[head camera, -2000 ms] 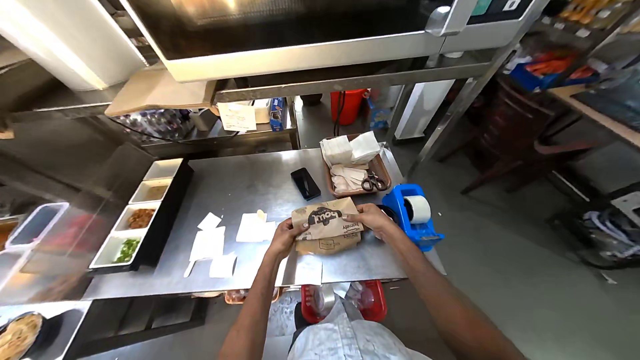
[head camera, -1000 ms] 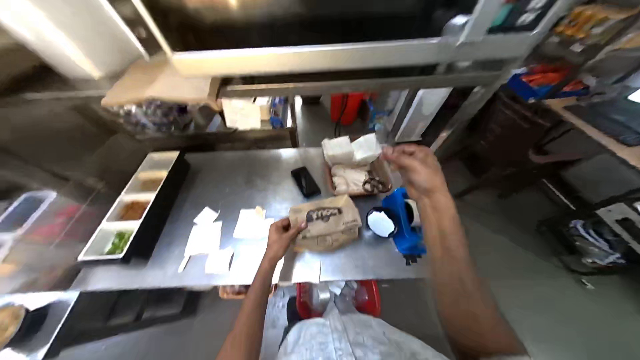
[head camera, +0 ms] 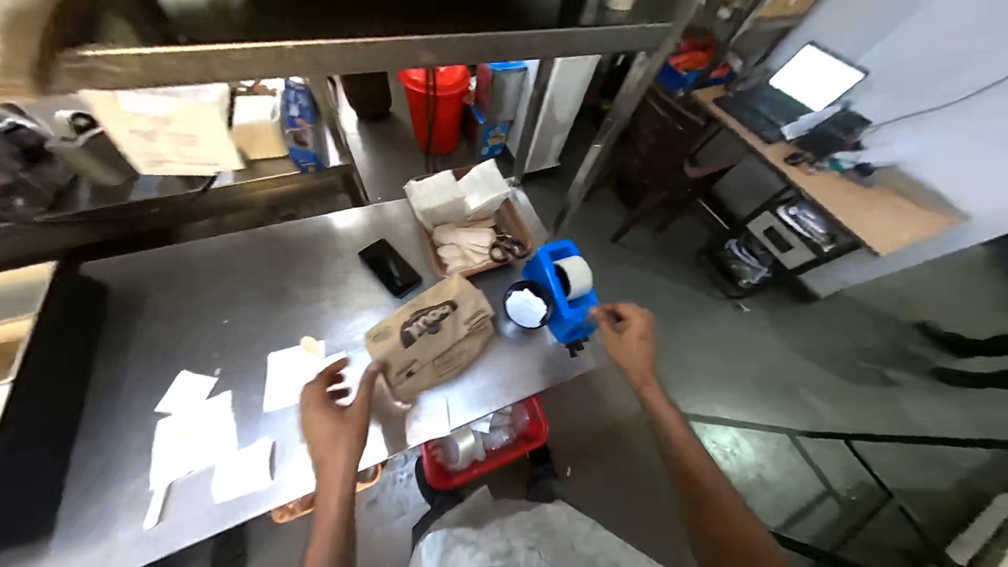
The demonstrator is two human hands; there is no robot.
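Observation:
A printed brown paper bag [head camera: 433, 335], its top folded over, lies on the steel table [head camera: 260, 283]. My left hand [head camera: 339, 402] is at the bag's lower left corner, fingers apart and holding nothing. My right hand [head camera: 628, 335] is at the front end of a blue tape dispenser [head camera: 559, 291], thumb and fingertips close together; whether tape is between them cannot be told. The dispenser carries a roll of pale tape [head camera: 575, 277]. Left of it stands a round dark container [head camera: 528, 305] with white contents.
Behind the bag are a black phone [head camera: 390, 268] and a basket [head camera: 520, 224] with napkins, wrapped items and scissors [head camera: 508, 248]. White papers [head camera: 193, 441] lie at left. A red crate [head camera: 488, 445] is below the table's front edge. A metal frame post [head camera: 622, 118] rises behind.
My right hand has moved from above the basket to the front of the tape dispenser. My left hand, earlier on the bag, has opened at its corner. The view has swung right.

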